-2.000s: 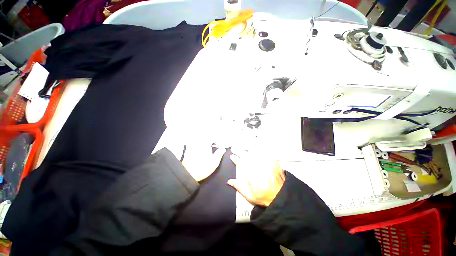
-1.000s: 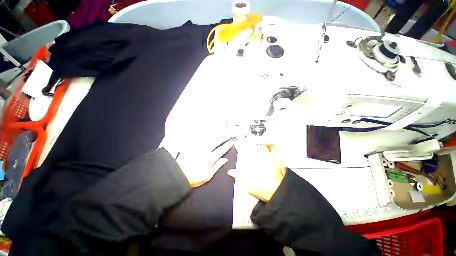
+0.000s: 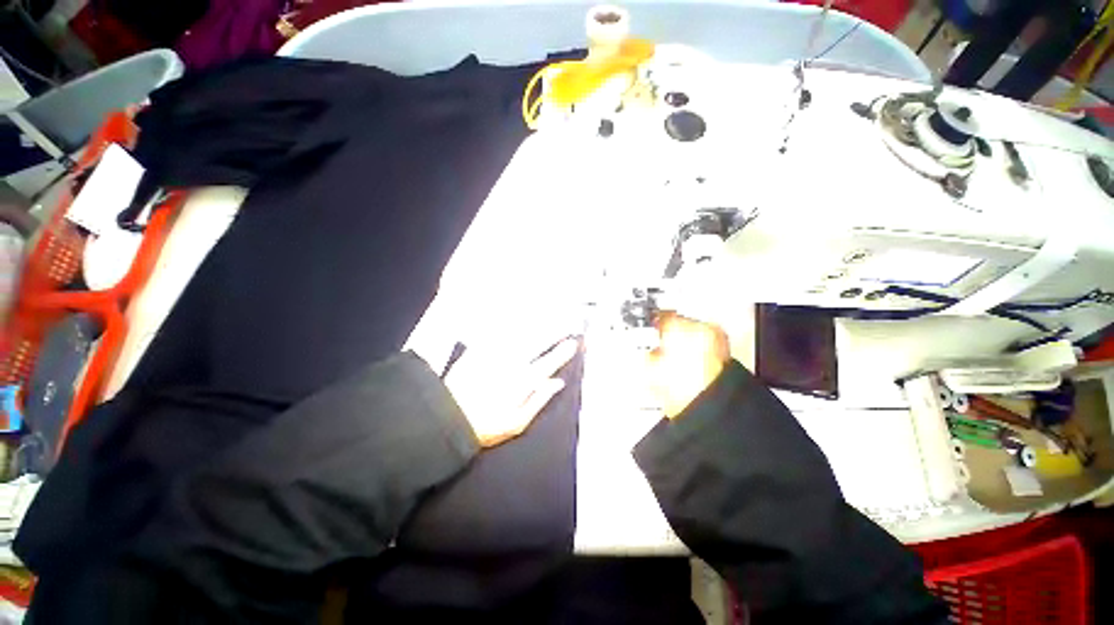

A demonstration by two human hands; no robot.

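The dark garment [image 3: 330, 232] spreads from the left of the machine down to the table's front edge, its straight right edge running up toward the presser foot [image 3: 640, 308]. My left hand [image 3: 507, 388] lies flat on the cloth just left of and below the foot, fingers a little apart. My right hand [image 3: 687, 357] is at the right of the presser foot, its fingers curled and washed out by glare. What its fingertips touch cannot be told. The white sewing machine [image 3: 782, 183] stands over the bed.
A black flat rectangle [image 3: 797, 350] lies right of my right hand. An accessory tray [image 3: 1020, 479] with bobbins and tools is at the right. Red-orange baskets [image 3: 122, 293] stand at the left, another red basket [image 3: 1020, 588] at lower right. A pale tub [image 3: 403, 27] is behind.
My right hand has left the cloth edge and moved up and right beside the presser foot. My left hand stays on the cloth and has moved slightly right. The camera view has shifted a little.
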